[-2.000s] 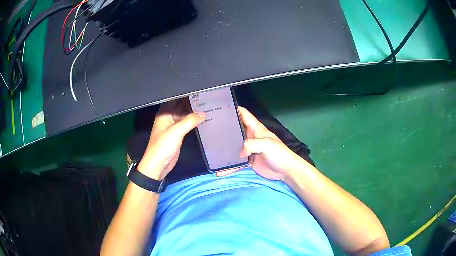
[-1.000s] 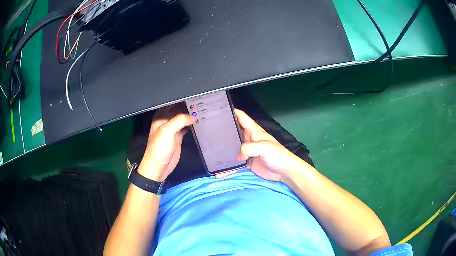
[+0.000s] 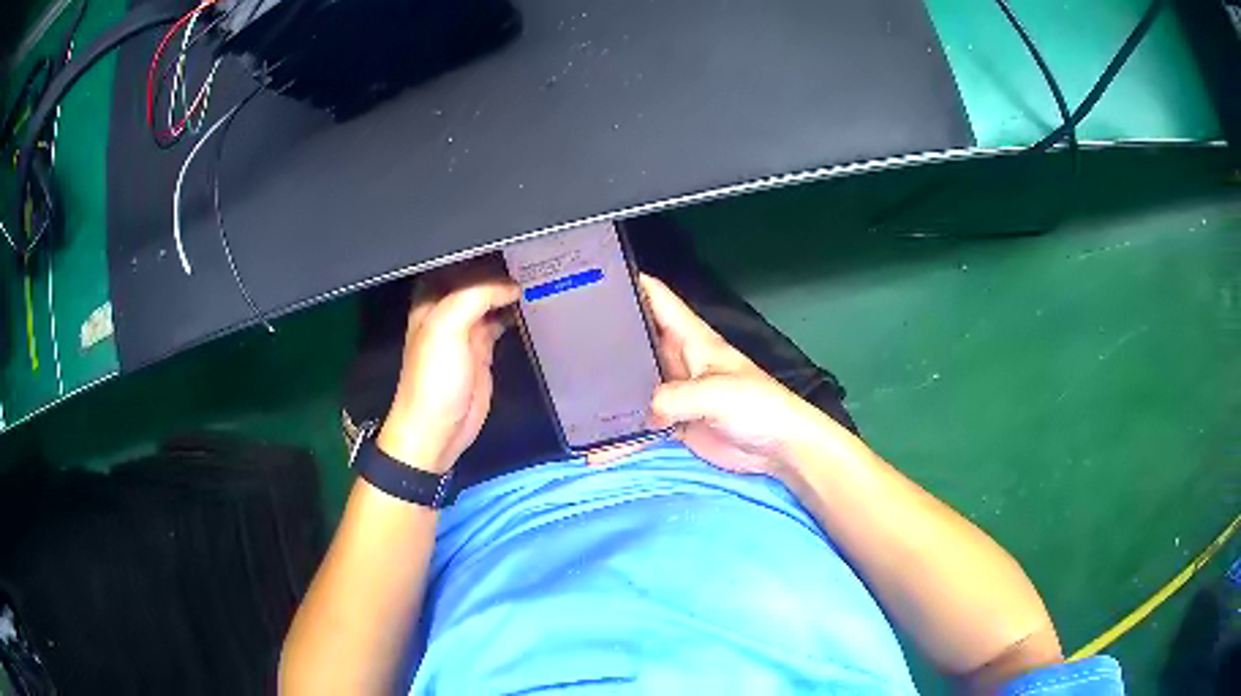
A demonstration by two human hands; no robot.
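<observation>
A smartphone (image 3: 588, 347) with a lit pale screen and a blue bar near its top lies over my lap, just below the bench edge. My right hand (image 3: 721, 394) grips its right side, with the thumb over the lower right edge. My left hand (image 3: 449, 360) is at its upper left edge, thumb and fingertips beside or touching the phone; its fingers are partly hidden, and whether it grips the phone is unclear. A black strap is on my left wrist.
A black mat (image 3: 544, 123) covers the green bench. On it, a black housing (image 3: 381, 55) is cut off by the top edge, with loose lead wires (image 3: 177, 102) to its left. Dark cables (image 3: 1045, 68) cross the bench's right end. A dark stack (image 3: 177, 544) stands lower left.
The phone screen has changed from text lines to a list, then to a page with a blue bar. The left thumb has drawn back to the phone's left edge. The view has shifted slightly.
</observation>
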